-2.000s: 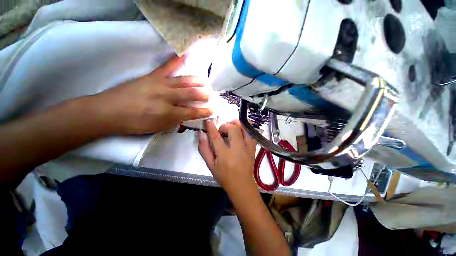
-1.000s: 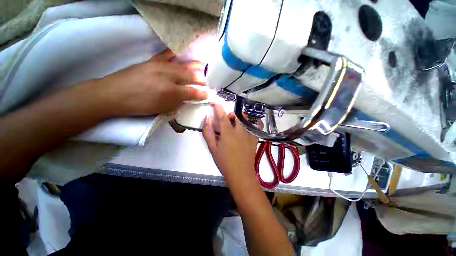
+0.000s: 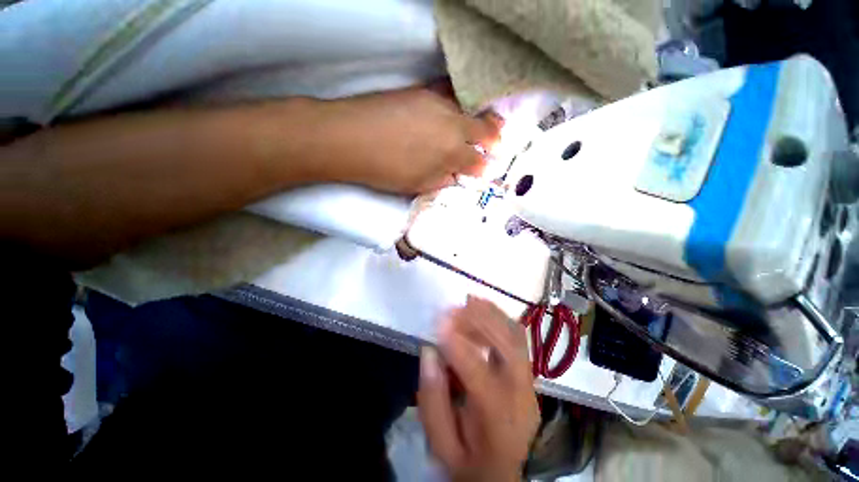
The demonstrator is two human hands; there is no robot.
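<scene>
The garment panel [image 3: 320,209], smooth white on top, runs from the left edge to the needle area. Its nubbly beige side [image 3: 509,58] shows folded behind the needle area. My left hand [image 3: 400,141] is closed on the panel, its fingertips in the glare beside the needle. My right hand [image 3: 485,386] is off the panel, over the table's front edge, blurred, with fingers partly curled and apart; I see no fabric in it. The sewing machine head [image 3: 626,160] is white with a blue stripe. The pale machine bed [image 3: 480,247] is exposed; glare hides the needle.
Red-handled scissors [image 3: 556,344] lie right of the bed, just beyond my right hand. A black smartphone [image 3: 626,344] with a white cable is farther right. The table's front edge [image 3: 330,325] carries a scale. Beige fabric [image 3: 659,457] hangs below the table at right.
My right hand has left the needle area and moved down towards me. My left hand remains by the needle, more bunched. The view has shifted, showing more of the machine's top and bed.
</scene>
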